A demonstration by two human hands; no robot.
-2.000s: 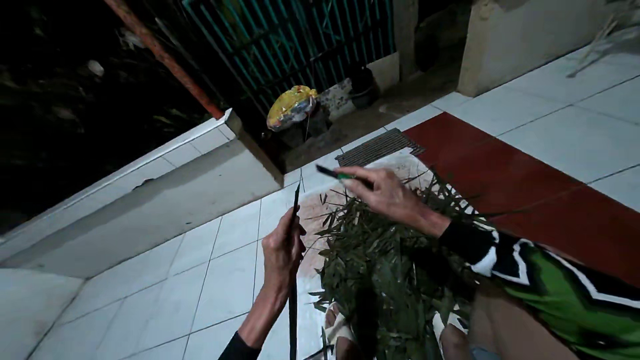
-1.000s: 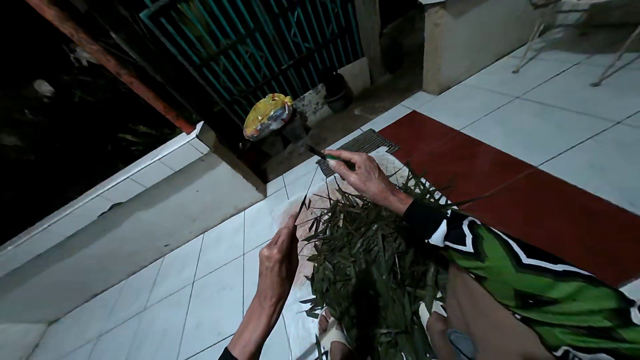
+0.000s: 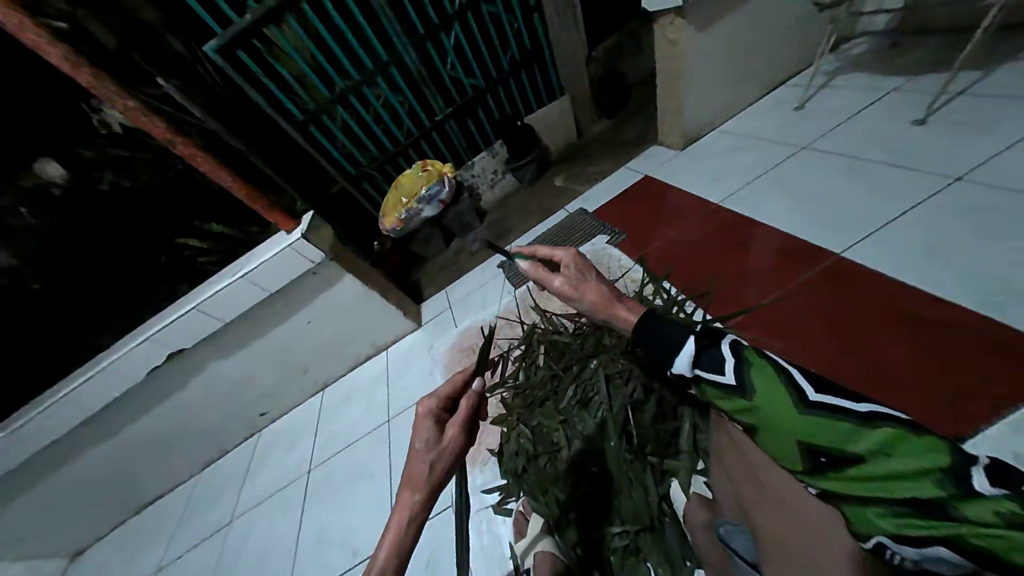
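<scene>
My left hand [image 3: 448,416] grips a long, narrow dark leaf strip [image 3: 484,352] between thumb and fingers; its pointed end rises above the hand and its long tail hangs below. My right hand [image 3: 572,280], palm down, is closed around a small knife [image 3: 504,251] with a dark blade and some green at its handle, the blade pointing up and left. The two hands are apart. Below and between them lies a large heap of cut green leaf pieces [image 3: 592,432], spread over a pale, stained sheet [image 3: 612,260] between my feet.
A ribbed grey mat [image 3: 572,230] and a red floor strip [image 3: 800,288] lie beyond the heap. A low tiled wall [image 3: 240,352] runs at the left. A yellow bag [image 3: 416,196] stands by a green metal gate [image 3: 400,80]. Metal furniture legs [image 3: 956,68] stand at upper right.
The knife hand stays above the heap, apart from the left hand, which still holds a leaf strip. The view has shifted somewhat.
</scene>
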